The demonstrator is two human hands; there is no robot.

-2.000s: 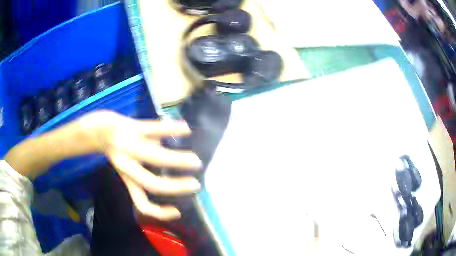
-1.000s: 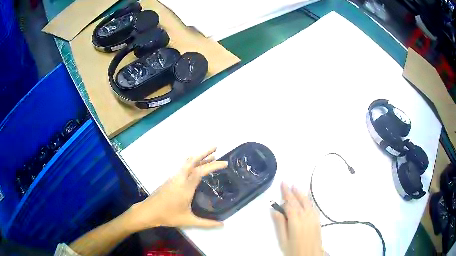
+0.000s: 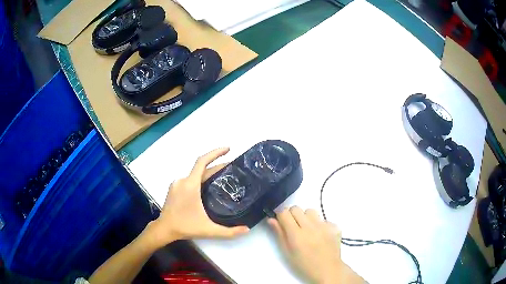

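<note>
A black oval base unit (image 3: 254, 180) with clear crinkled film over its two round areas lies on the white sheet (image 3: 344, 105). My left hand (image 3: 188, 205) grips its left end, thumb along the near edge. My right hand (image 3: 310, 241) pinches a small dark cable plug (image 3: 269, 213) at the base's near right side; how far it is inserted cannot be told. A second thin black cord (image 3: 323, 191) curves on the sheet, its free tip pointing right. Folded black headphones (image 3: 441, 147) lie at the right of the sheet.
At upper left, a cardboard sheet (image 3: 125, 133) holds headphones (image 3: 202, 66) and film-covered bases (image 3: 155, 72). A blue bin (image 3: 61, 205) with dark items stands at left. More cardboard (image 3: 471, 77) and dark items lie at the right edge. A red object (image 3: 197, 277) shows below.
My right hand has moved left with the cable plug, from the sheet to the base's side. My left hand has closed around the base's end. The view has shifted slightly.
</note>
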